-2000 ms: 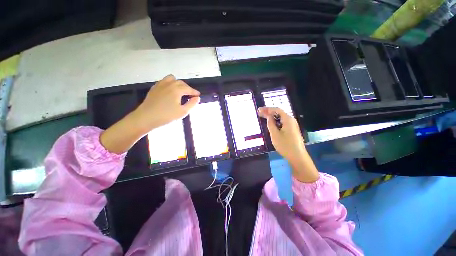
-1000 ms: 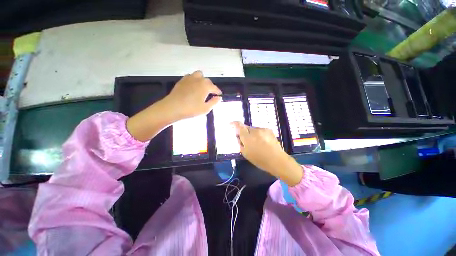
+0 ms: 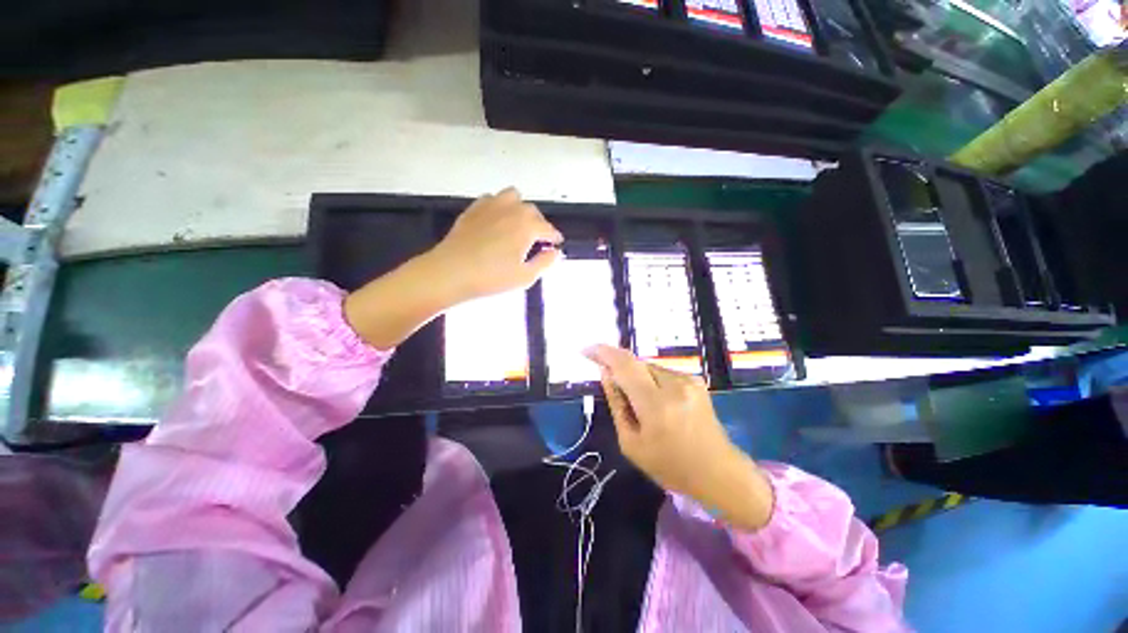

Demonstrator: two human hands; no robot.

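The black phone tray [image 3: 371,223] holds several phones with lit white screens; its leftmost slot looks dark. My left hand [image 3: 495,244] is at the top edge of the second phone from the left [image 3: 579,309], thumb and fingers pinched on a small dark piece. My right hand [image 3: 662,414] is over the lower part of the same phone, a fingertip at its screen; a thin dark item shows in the curled fingers, too small to name. A white earphone cable [image 3: 584,427] has its plug at this phone's bottom edge and hangs down in loops.
Stacked black trays stand behind [image 3: 557,87] with lit phones, and at the right [image 3: 866,303] with dark phones. A white board [image 3: 247,136] lies behind the tray. A grey metal frame [image 3: 56,210] stands at the left. A yellow roll-like thing [image 3: 1039,111] is at the back right.
My right hand has moved from the right-hand phones to the lower part of the second phone. My left hand stays at that phone's top edge. The view has shifted, showing more of the rear trays.
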